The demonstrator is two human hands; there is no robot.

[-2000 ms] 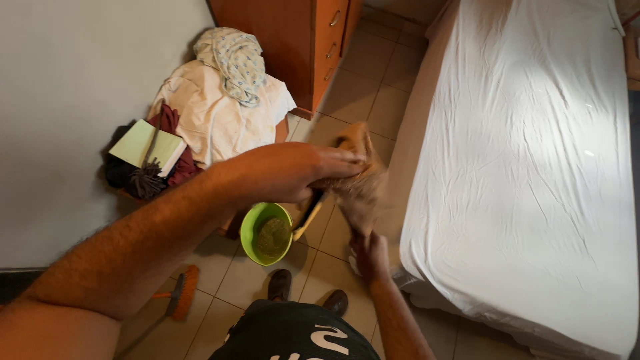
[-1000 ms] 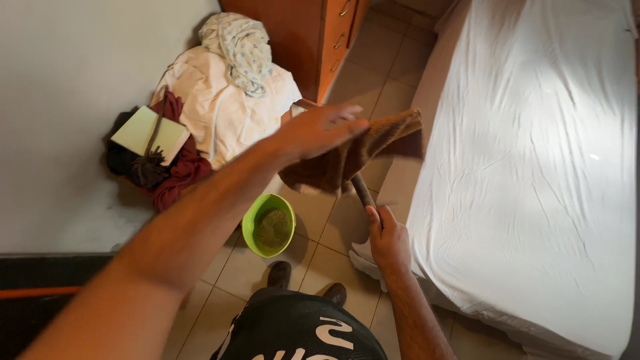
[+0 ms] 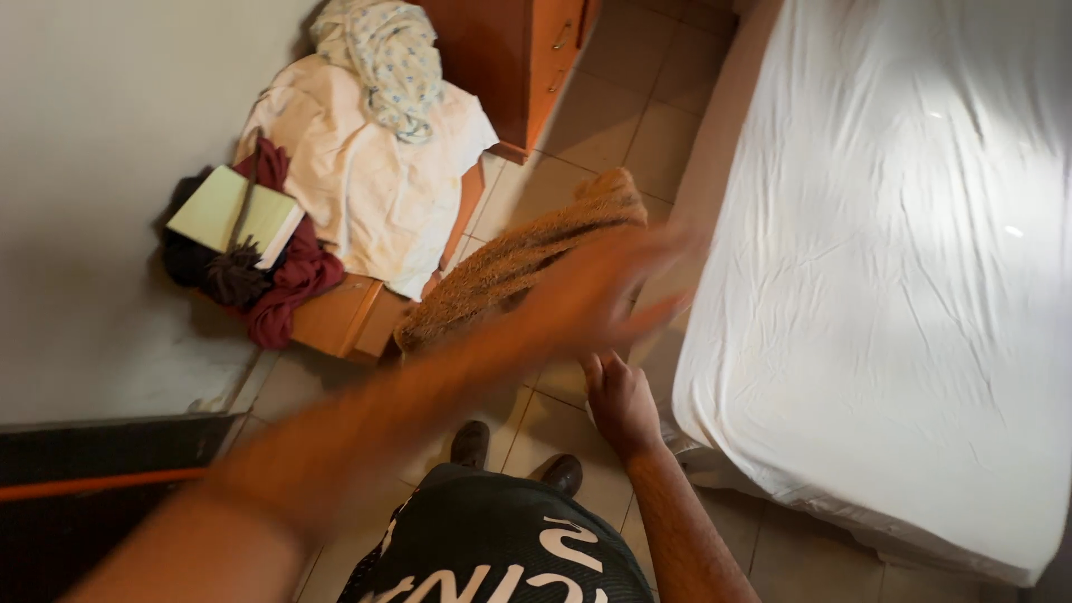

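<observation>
My left hand [image 3: 628,280] is blurred, its fingers apart, in front of the right end of a brown fuzzy cloth [image 3: 511,264]. The cloth hangs in folds above the tiled floor, and its lower side is hidden by my left forearm. Just below the left hand, my right hand [image 3: 621,398] is closed. The stick it grips under the cloth is hidden by my left hand at this moment.
At left, a low wooden cabinet [image 3: 335,316] bears a cream cloth [image 3: 368,176], a patterned cloth [image 3: 394,67], a maroon cloth [image 3: 293,289] and a pale green book [image 3: 230,209]. A wooden drawer unit [image 3: 494,67] stands behind. A white-sheeted bed [image 3: 854,293] stands right.
The brown cloth has been swung about and now spreads more to the left. My left hand has shifted to its right end. The green bucket seen earlier is hidden behind my left forearm.
</observation>
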